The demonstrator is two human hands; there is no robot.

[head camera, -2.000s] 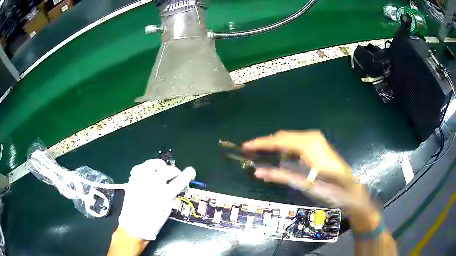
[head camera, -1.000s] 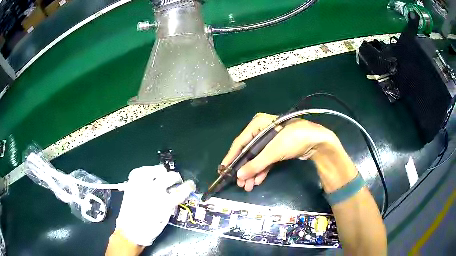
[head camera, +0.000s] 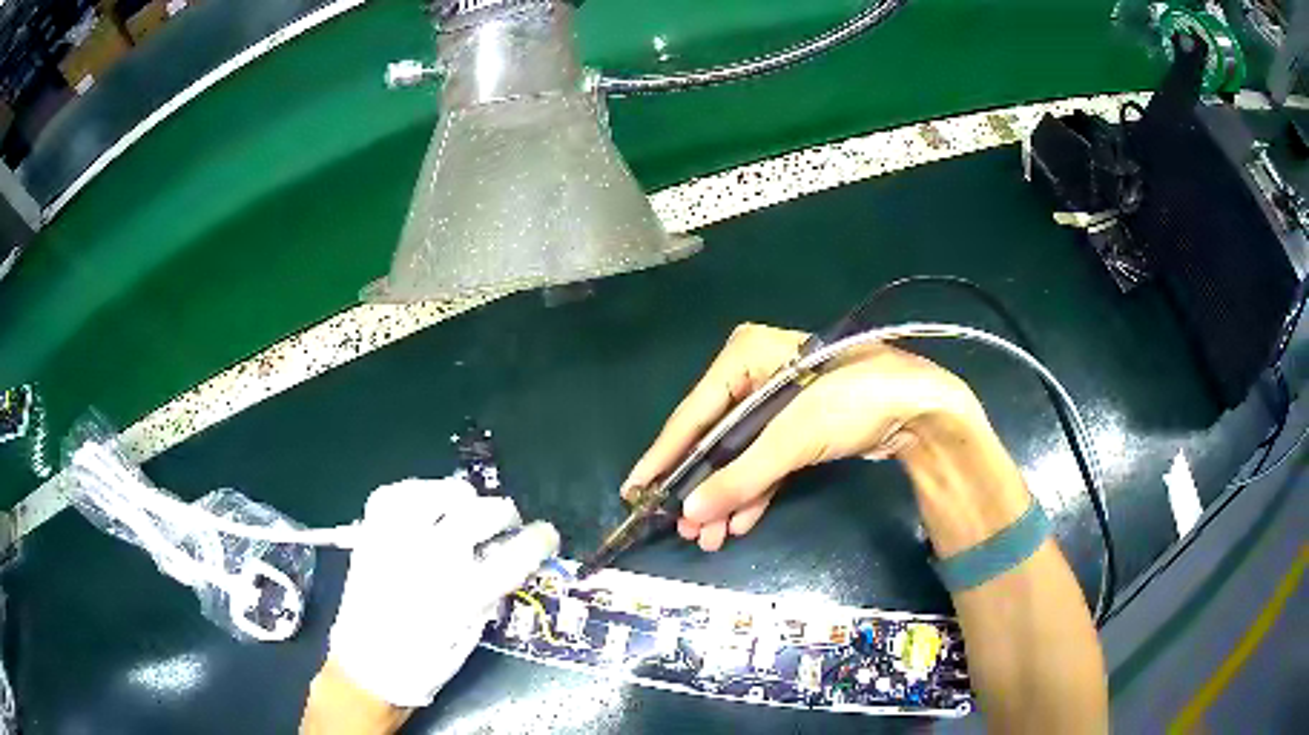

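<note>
The open power strip (head camera: 718, 639) lies on the dark green mat, its circuit board at the right end. My left hand (head camera: 431, 582), in a white glove, covers its left end with thumb and fingers closed at the lead wires; what they pinch is hidden. A yellow wire (head camera: 538, 615) shows beside the fingertips. My bare right hand (head camera: 804, 424) holds the soldering iron (head camera: 732, 438) like a pen, its tip at the strip's left part beside a blue wire. The white power cord (head camera: 323, 536) runs left to a bagged coil and plug (head camera: 266, 600).
A small black part (head camera: 474, 452) lies just above my left hand. The grey fume hood (head camera: 531, 216) hangs over the speckled rail (head camera: 804, 165). The black soldering station (head camera: 1220, 244) stands at the right. The iron's cable (head camera: 1055, 388) loops over my right forearm.
My right hand came down from above the strip and brought the iron's tip to its left part. Over the last second, both hands have stayed nearly in place.
</note>
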